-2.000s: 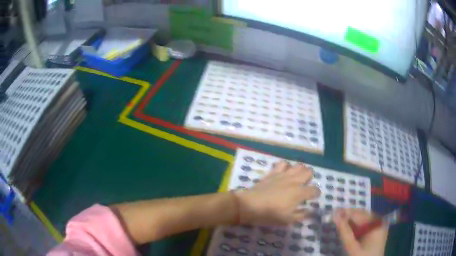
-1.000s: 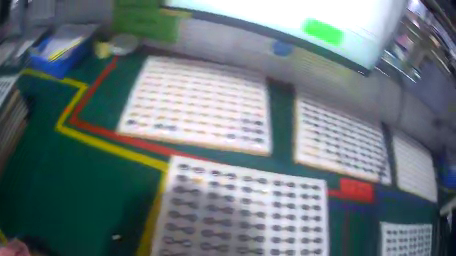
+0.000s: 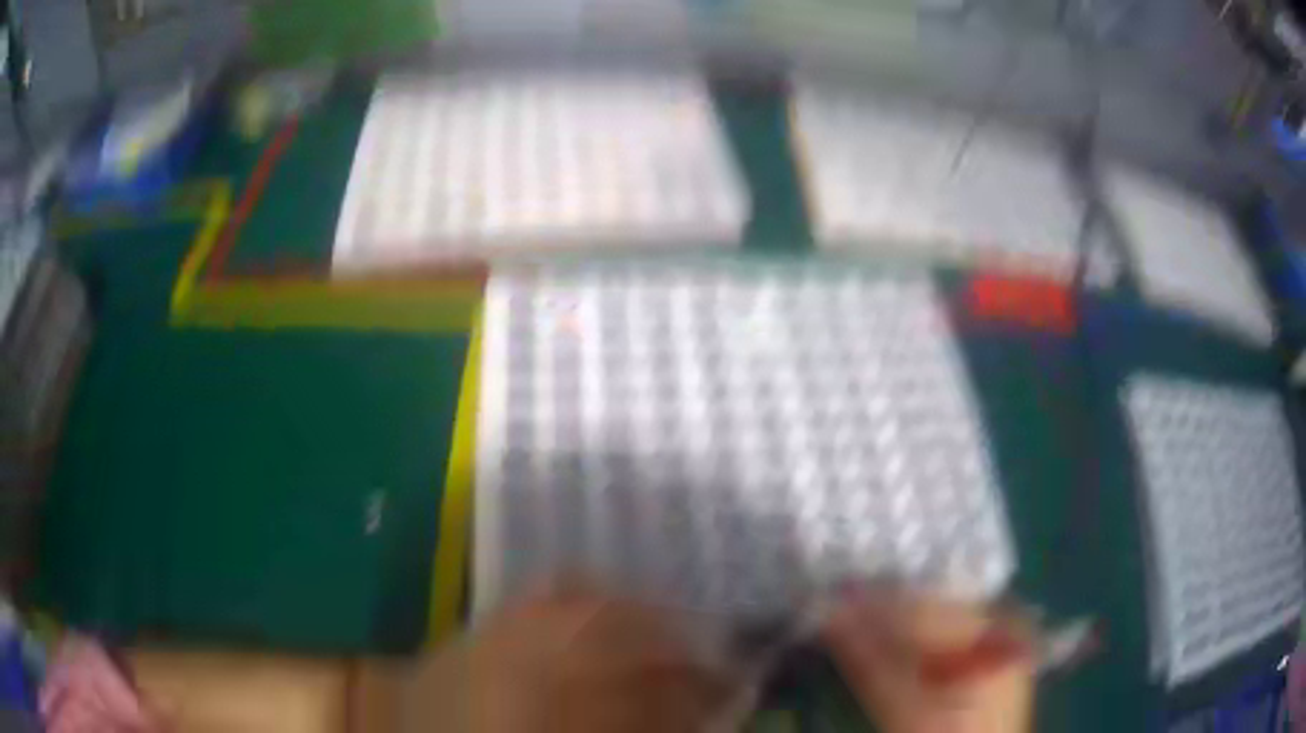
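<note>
The frame is heavily blurred. A large white foam parts tray (image 3: 738, 415) with rows of small dark oval parts lies in front of me. My left hand (image 3: 573, 659) is at the bottom edge, over the tray's near side, partly cut off; its fingers are too blurred to read. My right hand (image 3: 917, 666) is to its right at the tray's near edge. It holds a red pen-like tool (image 3: 967, 659) with a whitish rear end pointing right. A dark blurred shape lies between the hands; what it is cannot be told.
White trays stand behind (image 3: 544, 172), (image 3: 931, 179), at far right (image 3: 1189, 251) and at right (image 3: 1217, 516). A tray stack (image 3: 50, 344) is at left, a blue bin (image 3: 136, 158) back left. A tiny loose piece (image 3: 374, 513) lies on the green mat. A thin cord hangs at right.
Both hands, out of view a second ago apart from a bit of pink sleeve, are back at the bottom. The view has tilted down, so the trays sit higher in the picture.
</note>
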